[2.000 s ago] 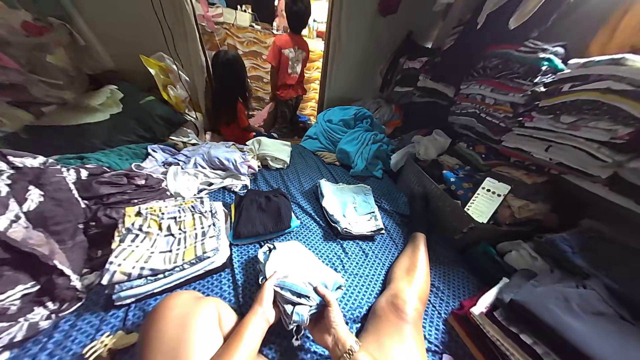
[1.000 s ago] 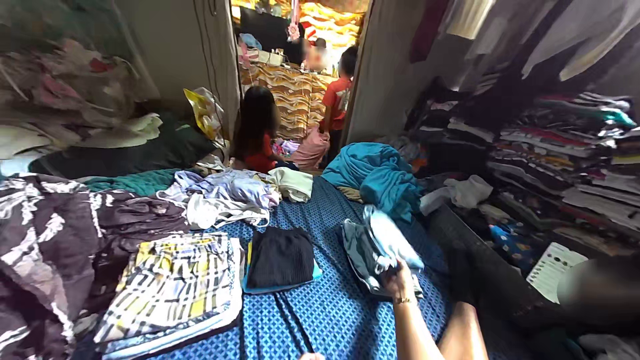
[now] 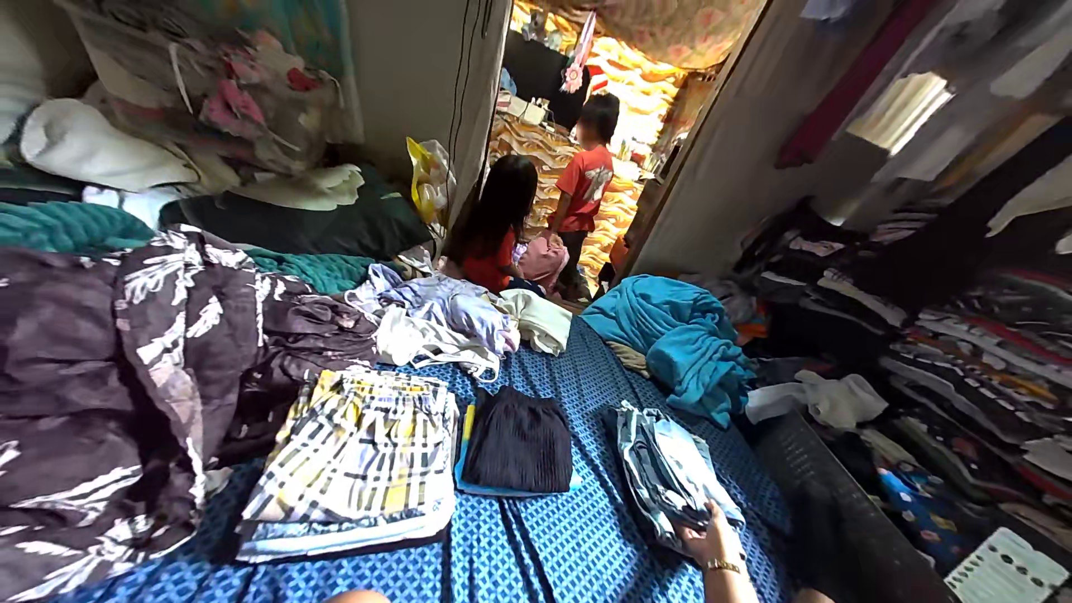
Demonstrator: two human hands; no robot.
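My right hand [image 3: 712,540] rests at the near edge of a small stack of folded light-blue denim clothes [image 3: 670,465] on the blue patterned bedsheet [image 3: 536,544]. Its fingers touch the cloth; whether they grip it is unclear. A gold-coloured band circles the wrist. My left hand is outside the view. Left of the denim lies a folded black ribbed garment [image 3: 517,440] on other folded cloth. Farther left is a stack topped by folded yellow, black and white checked shorts [image 3: 360,456].
Crumpled white and lilac clothes [image 3: 444,314] and a teal cloth heap [image 3: 670,327] lie beyond. A dark floral fabric [image 3: 167,360] covers the left. Clothing piles [image 3: 963,377] and a dark bin [image 3: 854,502] line the right. Two people in red [image 3: 586,188] are near the doorway.
The light-blue denim garment, held in both hands two seconds ago, now lies on the denim stack at the right. My left hand has left the view. The view has turned.
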